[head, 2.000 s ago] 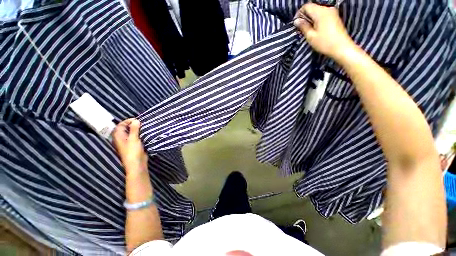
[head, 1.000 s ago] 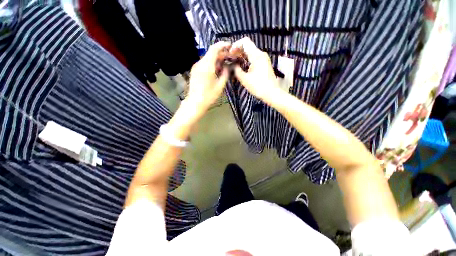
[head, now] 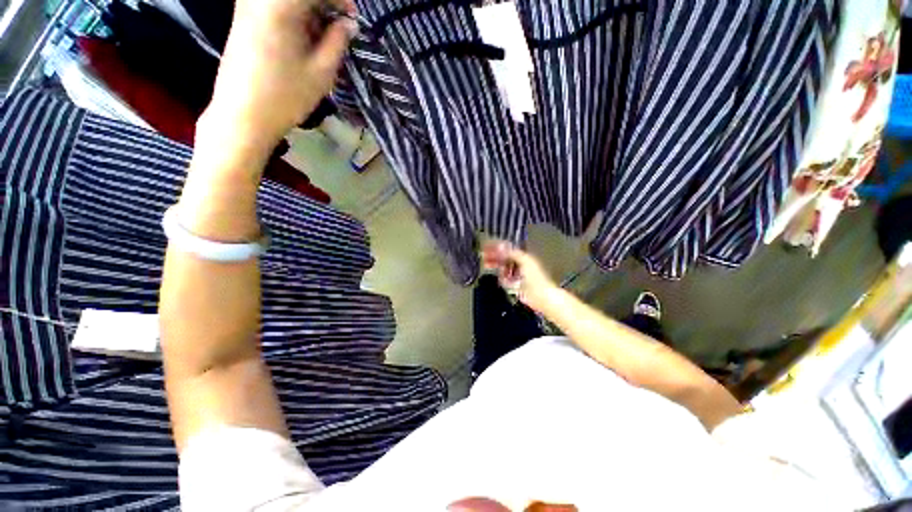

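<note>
A navy-and-white striped garment (head: 660, 120) hangs in front, with black bands across it and a white hang tag (head: 507, 60). My left hand (head: 275, 65) is raised at the top left of this garment, its fingertips pinched at the striped cloth. A narrow striped part (head: 425, 175), which looks like a sleeve, hangs from near my left fingertips. My right hand (head: 512, 270) is low, by the lower edge of the cloth; it is small and blurred, and I cannot tell whether it grips anything.
More striped garments (head: 320, 340) hang at the left, one with a white tag (head: 115, 332). Dark and red clothes (head: 140, 80) hang behind them. A cream floral garment (head: 835, 150) and a blue plastic item (head: 898, 130) are at the right. A white cluttered surface (head: 860, 400) is at the lower right.
My hands were together at the cloth; now they are apart, the left up and leftward, the right lower. The view has shifted, and the front garment shows higher up.
</note>
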